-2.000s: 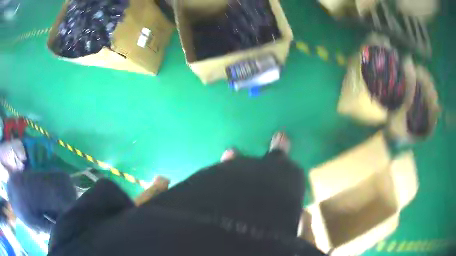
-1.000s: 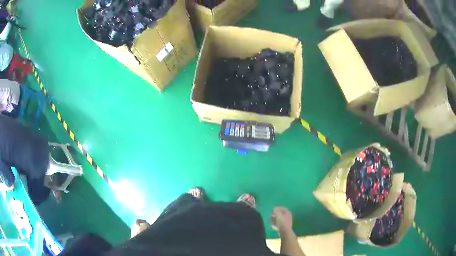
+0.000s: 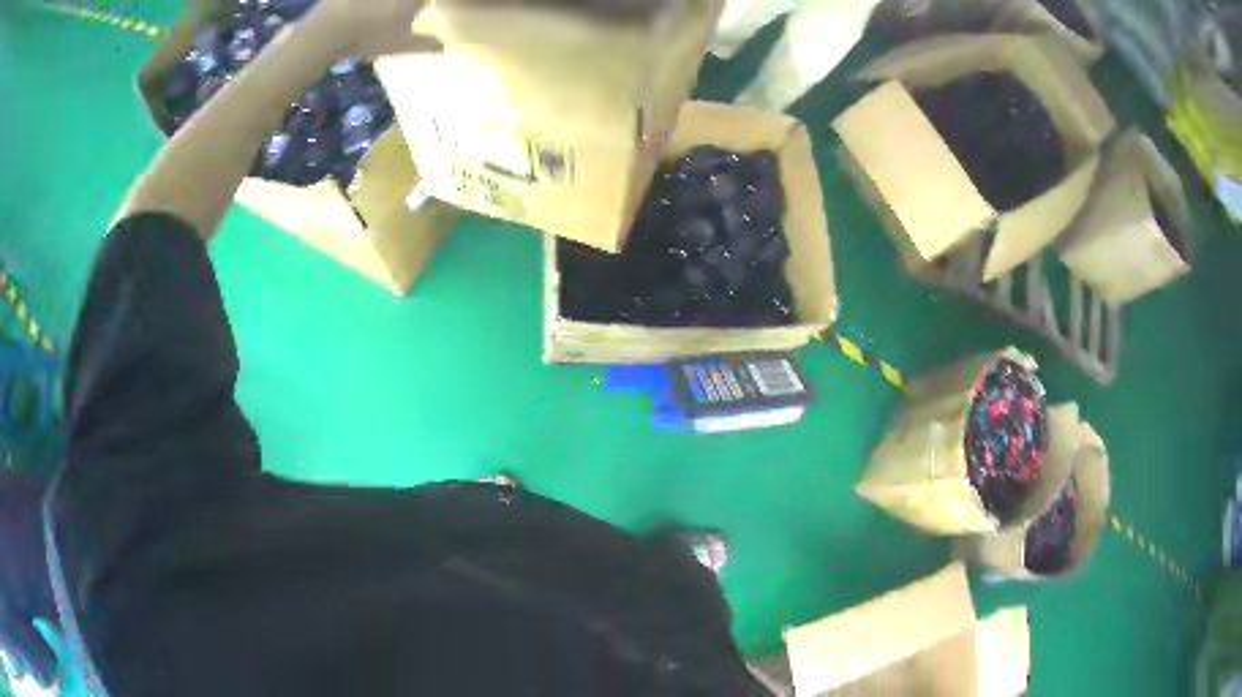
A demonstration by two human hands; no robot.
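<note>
My left arm reaches up and forward. My left hand, blurred at the top edge, is at the upper left corner of a raised cardboard carton and grips it. This carton shows printing on its side, and its top is cut off by the picture. It overlaps the left part of a large open carton heaped with black parts. A scale display stands at that carton's near side, with a blue bracket beside it. My right hand is not visible.
A carton of dark shiny parts stands at the upper left. An open carton of black parts is on a slatted pallet. Cartons of red and black parts are at right. An open carton lies at lower right.
My left arm has come into view, raised, with a carton in my left hand over the scale area. My right hand, low beside the body one second ago, no longer shows.
</note>
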